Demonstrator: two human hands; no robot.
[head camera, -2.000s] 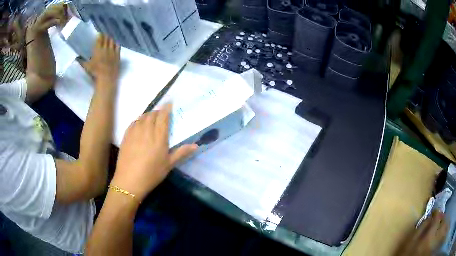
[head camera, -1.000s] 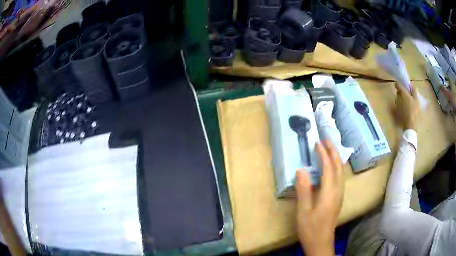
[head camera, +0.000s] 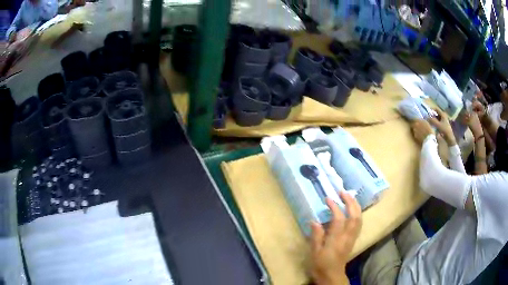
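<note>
Two pale blue and white retail boxes with dark fan pictures, a left one and a right one, lie side by side on the tan-covered bench, white flaps up at their far ends. A whitish wrapped piece, likely a pouch, lies between them, partly hidden. My right hand is over the near end of the left box, back up, fingers spread and reaching onto the box and wrapped piece. Its palm side is hidden, so whether it grips is unclear. My left hand is out of the picture.
Dark moulded cups stand in columns at left and behind the boxes. A green post stands between benches. Small round parts lie behind a white sheet. A co-worker's white sleeve is at right.
The view has swung from the left bench to the tan-covered right bench. My left hand has left the picture. My right hand has come onto the boxes; the right box now lies closer to the left one.
</note>
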